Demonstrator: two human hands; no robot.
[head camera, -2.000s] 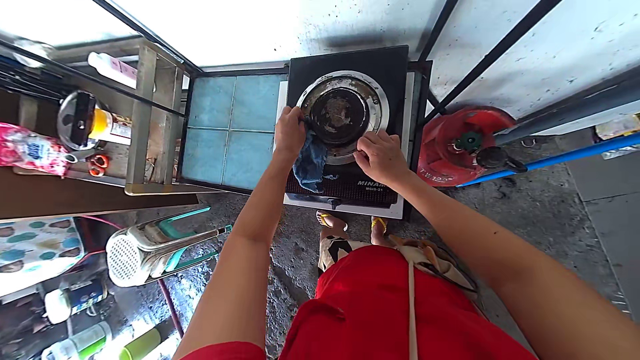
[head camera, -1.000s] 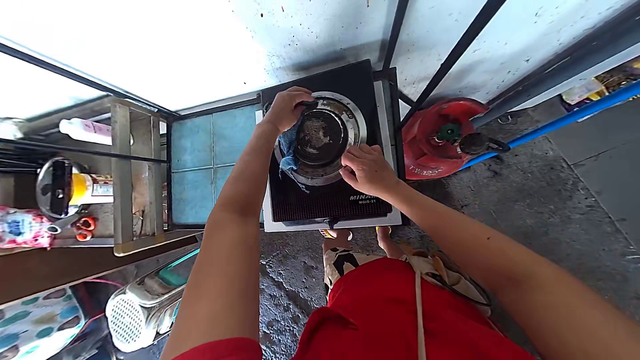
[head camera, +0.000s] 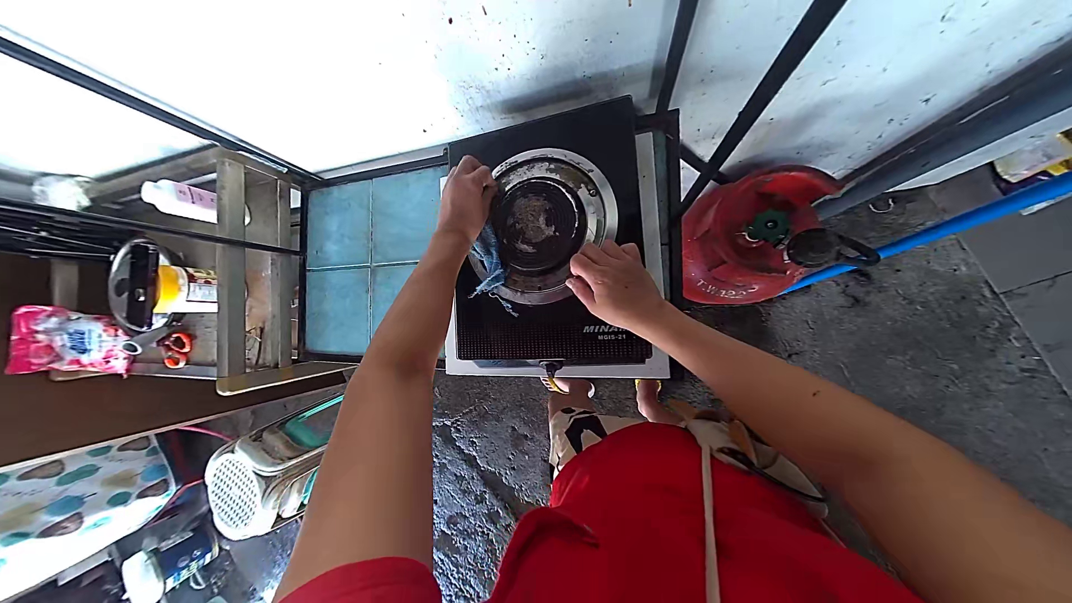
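A black gas stove (head camera: 557, 331) with a round, stained metal burner pan (head camera: 596, 201) sits on a small stand. Its dark centre (head camera: 536, 219) is marked with brownish residue. At the pan's upper left rim is my left hand (head camera: 467, 199), fingers closed, with a frayed blue cloth (head camera: 488, 261) hanging from it across the left edge of the pan. My right hand (head camera: 615, 283) has its fingers curled at the pan's lower right rim; the fingertips are partly hidden.
A red gas cylinder (head camera: 729, 251) stands right of the stove. Blue tiles (head camera: 339, 289) adjoin it at the left, then a wooden rack (head camera: 230, 293) with a white bottle (head camera: 180, 199) and orange-handled scissors (head camera: 176, 350). A blue pipe (head camera: 938, 230) crosses at the right.
My left hand and the cloth have moved from the pan's left side, then its top, to the upper left rim. My right hand stays at the lower right rim. The view has shifted and tilted.
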